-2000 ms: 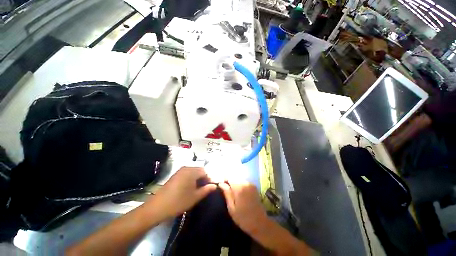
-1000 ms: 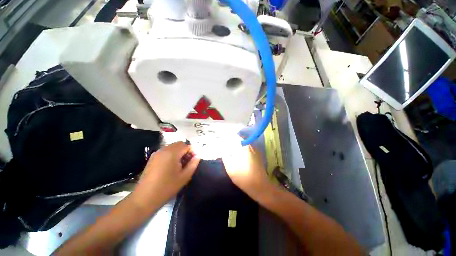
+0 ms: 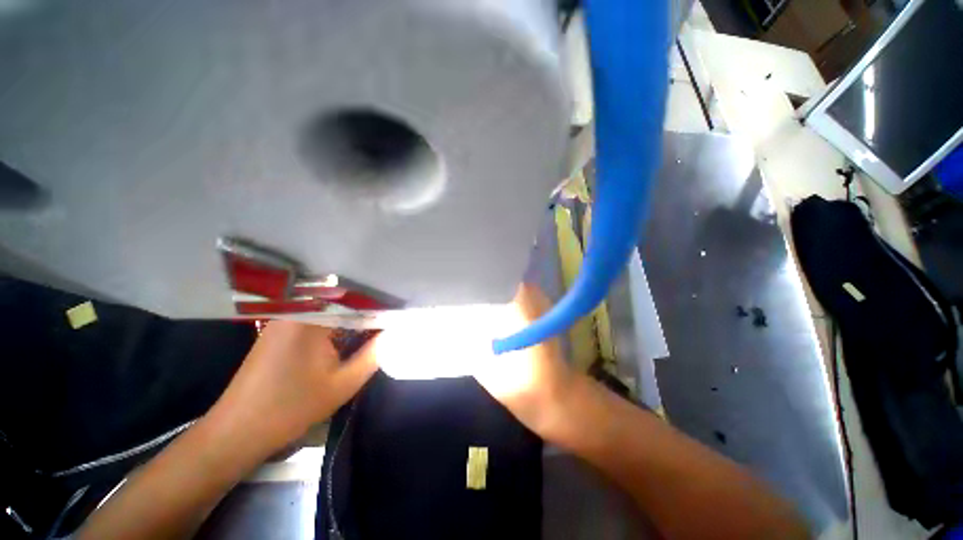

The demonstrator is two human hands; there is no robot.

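The black bag panel (image 3: 422, 454) lies under the machine head, its top edge lost in white glare. A small yellow patch (image 3: 477, 467) shows on it, and a pale zip line runs along its left side. My left hand (image 3: 301, 371) is at the panel's upper left, its fingertips partly hidden by the machine head and glare. My right hand (image 3: 536, 385) is at the upper right, its fingers washed out by the glare. What the fingertips hold cannot be made out. The white machine head (image 3: 264, 137) with its red mark (image 3: 296, 290) fills the upper left.
The blue hose (image 3: 628, 158) curves down close to my right hand. Black bag pieces (image 3: 127, 369) lie at left. A dark grey plate (image 3: 729, 306) is at right. Beyond it are a hanging black piece (image 3: 882, 348) and a white-framed screen (image 3: 908, 95). Yellow tape (image 3: 572, 248) edges the template.
The view has moved in close, so the machine head looms much larger and covers more of the left side. Both hands stay at the panel's top edge, and more of the panel shows below them than at first.
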